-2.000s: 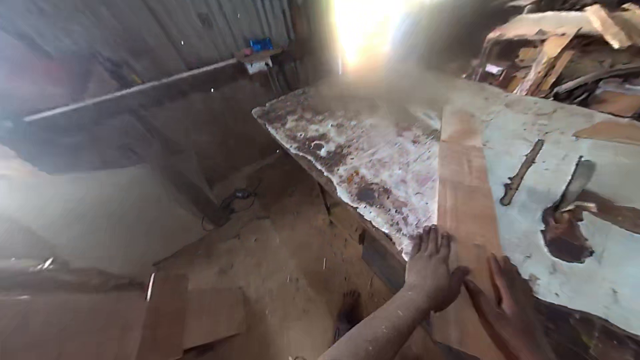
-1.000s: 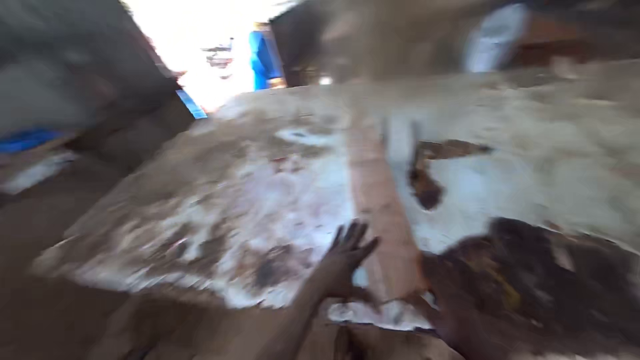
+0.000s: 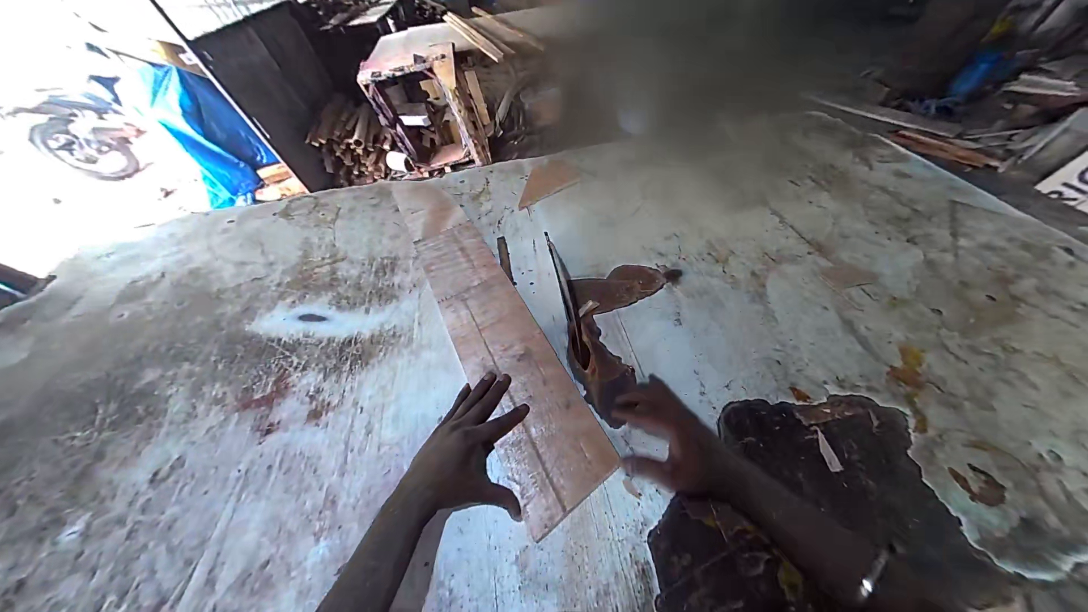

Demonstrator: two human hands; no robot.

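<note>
A long, thin wooden board (image 3: 510,340) lies flat on the worn, stained table top (image 3: 357,374), running away from me. My left hand (image 3: 467,450) is spread at the board's left edge, fingertips on or just over the wood. My right hand (image 3: 676,438), slightly blurred, is at the right of the board's near end, fingers curved and apart, with nothing seen in it. Just beyond its fingers lies a brown tool with a dark blade, perhaps a handsaw (image 3: 599,357); its exact kind is unclear. A short dark strip (image 3: 505,259) lies beside the board.
A dark ragged patch (image 3: 816,484) covers the near right of the table. A triangular wood scrap (image 3: 546,183) lies at the far edge. Beyond stand a wooden frame (image 3: 463,102), stacked wood (image 3: 347,140), a blue tarp (image 3: 200,127) and a motorcycle (image 3: 85,136). Scrap wood fills the right back.
The view has swung strongly to the right. My right hand, on the board two seconds ago, is now off its right side near the brown tool. My left hand remains at the board.
</note>
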